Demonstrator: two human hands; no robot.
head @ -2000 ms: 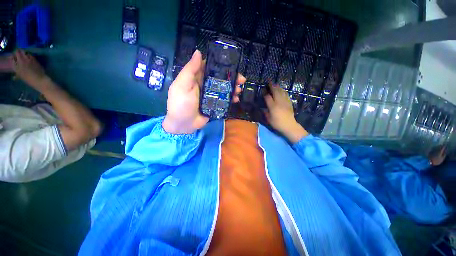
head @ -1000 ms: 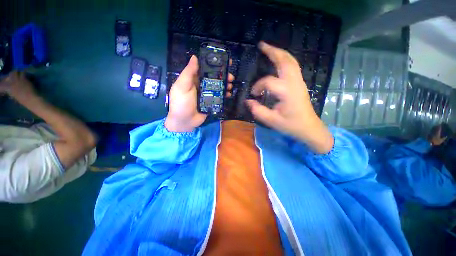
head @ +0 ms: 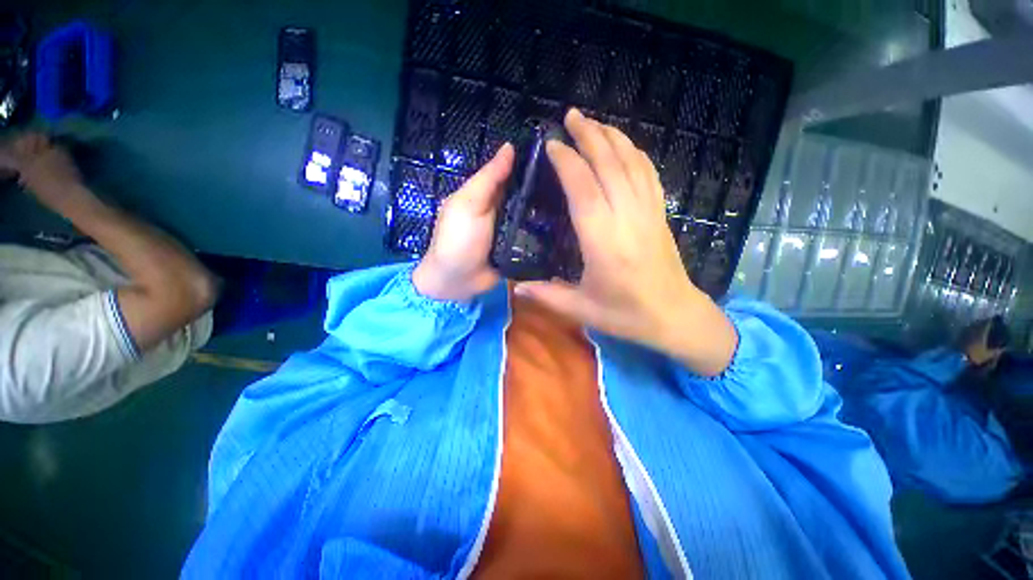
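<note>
A black handset (head: 528, 236) is held upright before my chest, over the near edge of a black blister tray (head: 714, 147). My left hand (head: 467, 232) grips its left side, thumb along the edge. My right hand (head: 629, 232) lies over its right side, fingertips on the upper end and thumb near the lower end. The handset looks dark and its silvery-blue circuitry does not show. My right fingers hide part of it; whether they hold a small part cannot be told.
Three phone bodies lie at left, one (head: 295, 70) above two others (head: 355, 173). A blue bin (head: 77, 70) stands far left by a neighbour's arm (head: 136, 232). A clear tray (head: 844, 221) lies right of the black one. Another blue-sleeved person (head: 929, 414) is at far right.
My right hand has come from the tray onto the handset. Both hands are now together around it. The handset has shifted right, and its circuitry has gone out of sight.
</note>
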